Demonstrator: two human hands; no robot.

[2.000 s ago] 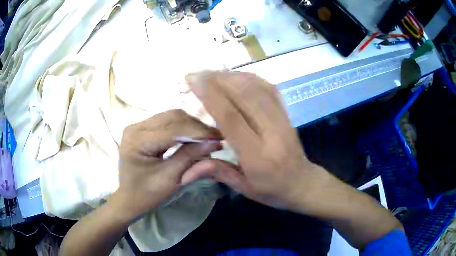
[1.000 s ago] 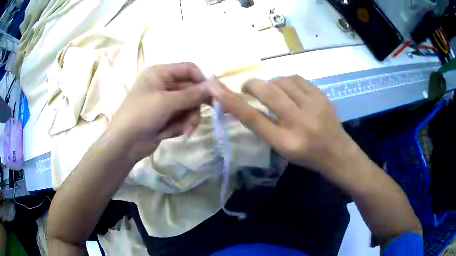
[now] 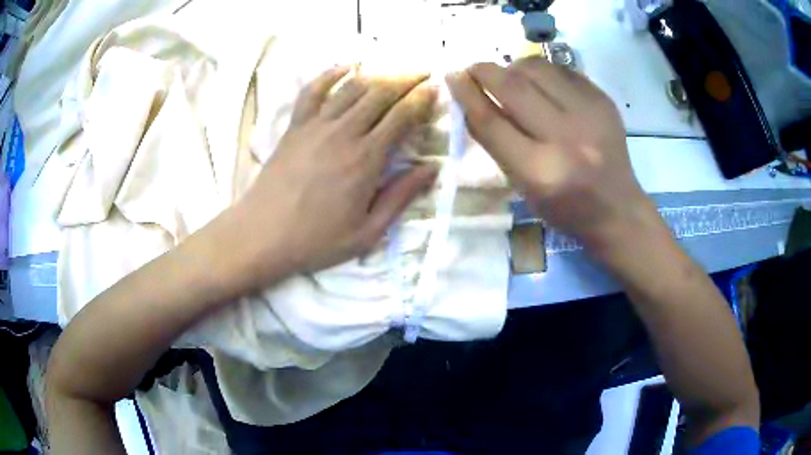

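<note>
The cream fabric panel (image 3: pixel 467 284) lies over the table and hangs over its front edge, with small gathers beside a narrow white elastic strip (image 3: pixel 438 240). The strip runs from the fingertips down to the cloth's lower edge. My left hand (image 3: pixel 333 169) lies palm down on the cloth, left of the strip, fingers a little apart. My right hand (image 3: pixel 556 142) pinches the strip's upper end at the bright machine bed. The exact grip is washed out by glare.
Loose cream cloth (image 3: pixel 133 142) is bunched at left. A dark round knob (image 3: pixel 539 26) is at top centre, a long black case (image 3: pixel 716 89) upper right. A table ruler (image 3: pixel 720 218) and tan patch (image 3: pixel 528 248) are on the front edge. A dark phone (image 3: pixel 652 419) lies lower right.
Both hands have moved up toward the machine. My left hand has gone from pinching near the right fingers to lying on the cloth. The strip and gathered cloth are now spread on the table.
</note>
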